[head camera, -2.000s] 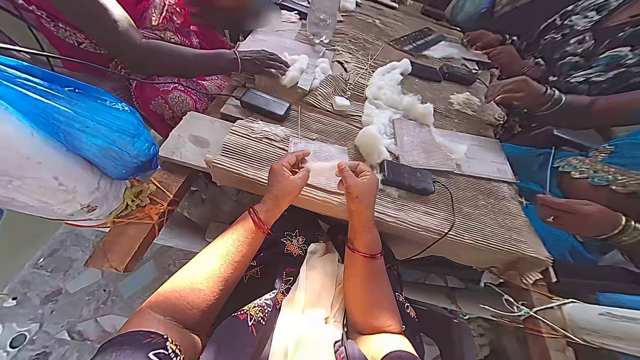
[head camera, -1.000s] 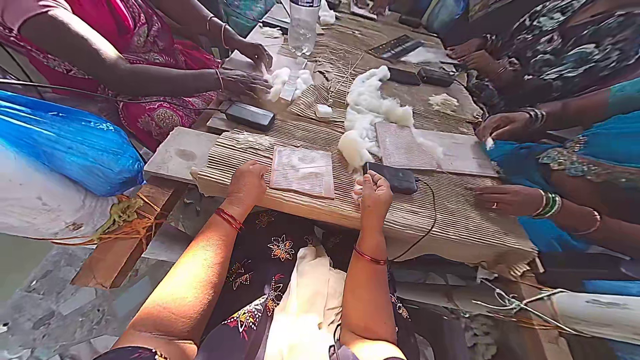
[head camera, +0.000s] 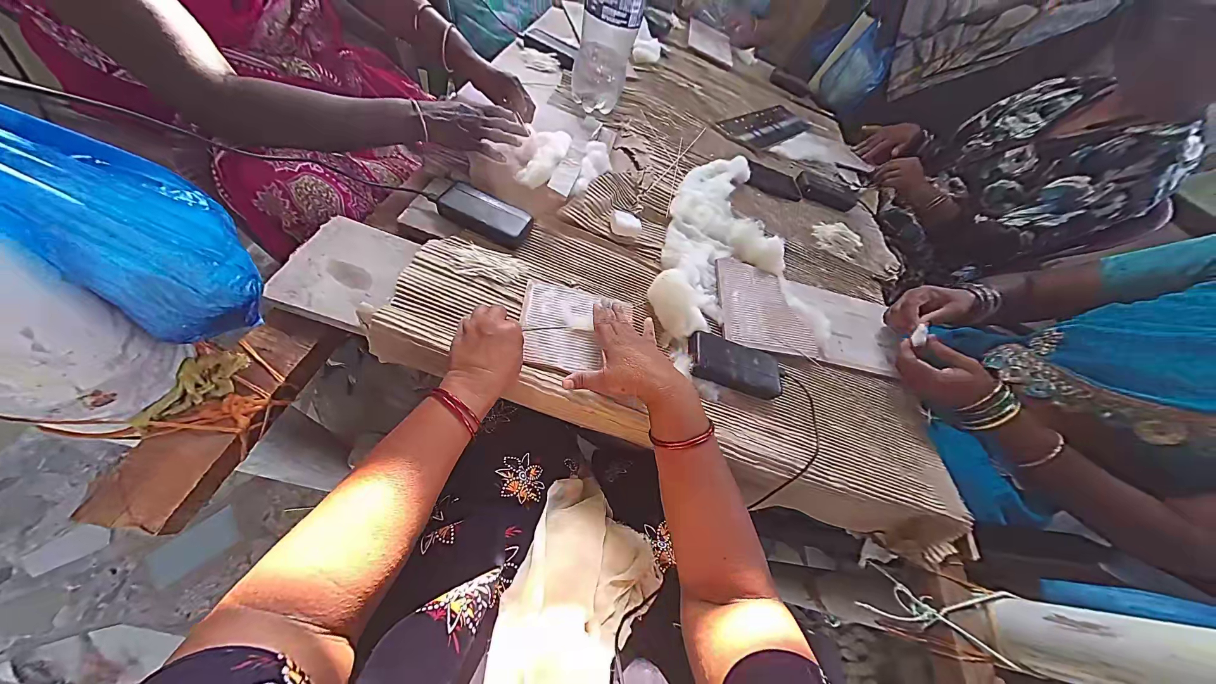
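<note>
A ribbed light tile (head camera: 556, 350) lies near the table edge in front of me. My left hand (head camera: 486, 351) is closed at the tile's left side, on the end of a thin dark stick (head camera: 546, 329) that crosses the tile. My right hand (head camera: 622, 353) rests palm down with spread fingers on the tile's right part, over a bit of white cotton (head camera: 573, 312). Loose cotton wool (head camera: 698, 228) lies in a long heap beyond. A dark rectangular box (head camera: 734, 365) with a cord sits right of my right hand.
Corrugated cardboard (head camera: 855, 456) covers the table. A second ribbed tile (head camera: 774, 309) lies right, a black box (head camera: 484, 214) back left, a plastic bottle (head camera: 604, 57) behind. Co-workers' hands (head camera: 475, 119) handle cotton at left; another person's hands (head camera: 940, 347) hold a white piece at right.
My right hand has moved left from the dark box onto the tile. The white piece held between my hands two seconds ago is no longer held up. A thin stick now lies across the tile.
</note>
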